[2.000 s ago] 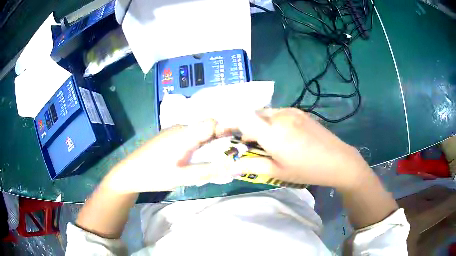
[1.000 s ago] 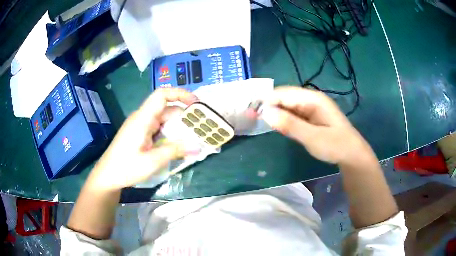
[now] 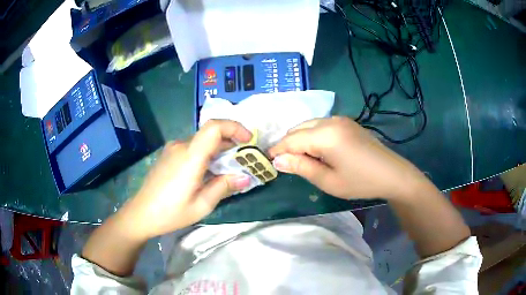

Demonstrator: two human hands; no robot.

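Observation:
My left hand (image 3: pixel 202 178) holds a flat electronic device (image 3: pixel 255 164) with a pale yellow face and rows of dark rounded marks, partly inside a whitish translucent bag (image 3: pixel 222 164). My right hand (image 3: pixel 323 155) has its fingertips pinched at the device's right edge; anything between them is hidden. Behind the hands, an open dark blue retail box (image 3: pixel 251 75) stands with its white flap up. Another whitish bag or sheet (image 3: pixel 288 109) lies over its front.
At the left is another open blue box (image 3: pixel 86 141) with a raised white flap. Behind it, another blue box holds a bagged yellow item (image 3: pixel 140 45). Tangled black cables (image 3: pixel 375 75) lie at the right back. Red stools (image 3: pixel 481 197) show beyond the bench's front edge.
The device is now lower in the bag and tilted more. My right hand has moved left from beside the device to its edge. The view has shifted slightly.

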